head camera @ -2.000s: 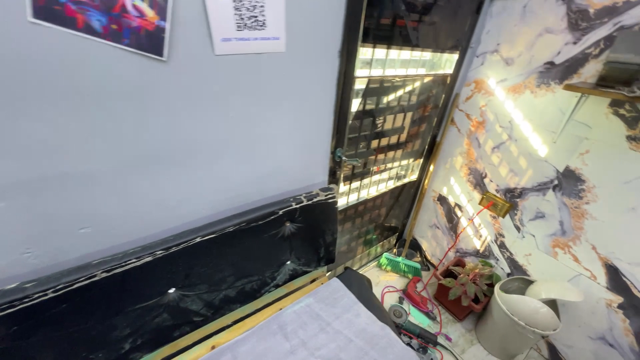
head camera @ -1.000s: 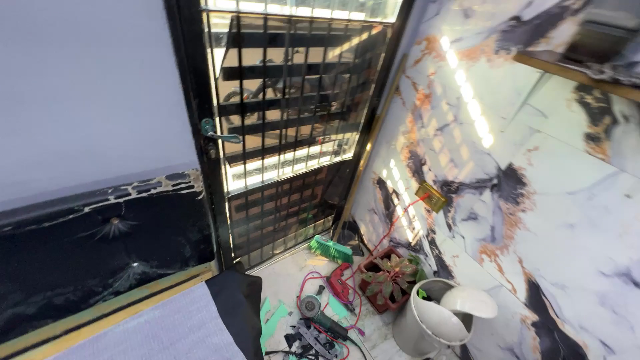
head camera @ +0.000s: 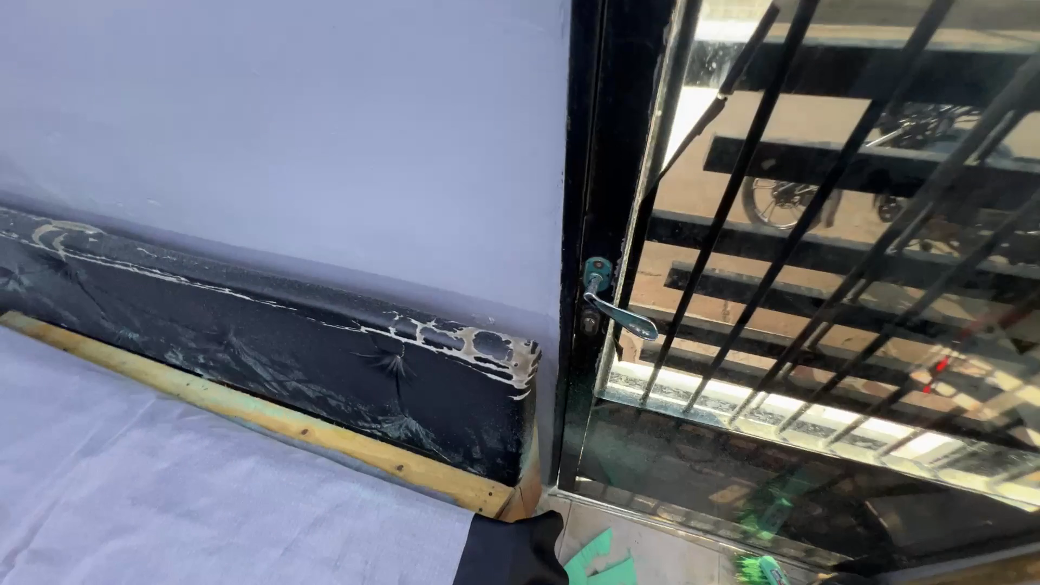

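Neither my left hand nor my right hand is in view. At the centre right stands a black metal-framed glass door (head camera: pixel 605 146) with vertical bars and a lever handle (head camera: pixel 621 313). To its left, against the pale wall, runs a black tufted backrest (head camera: pixel 292 349) whose covering is cracked and peeling at the top edge. A bare wooden rail (head camera: pixel 305 431) lies along its foot. Pale cloth (head camera: pixel 227 487) covers the surface in front, with black material (head camera: pixel 512 552) at its right end.
Green scraps (head camera: pixel 601 561) lie on the tiled floor by the door. A green-bristled brush (head camera: pixel 760 569) is at the bottom edge. Through the glass, a wheel (head camera: pixel 780 199) and dark horizontal slats show outside.
The view has swung and come closer to the door and the backrest's end. The potted plant, white bucket and angle grinder seen earlier are out of view.
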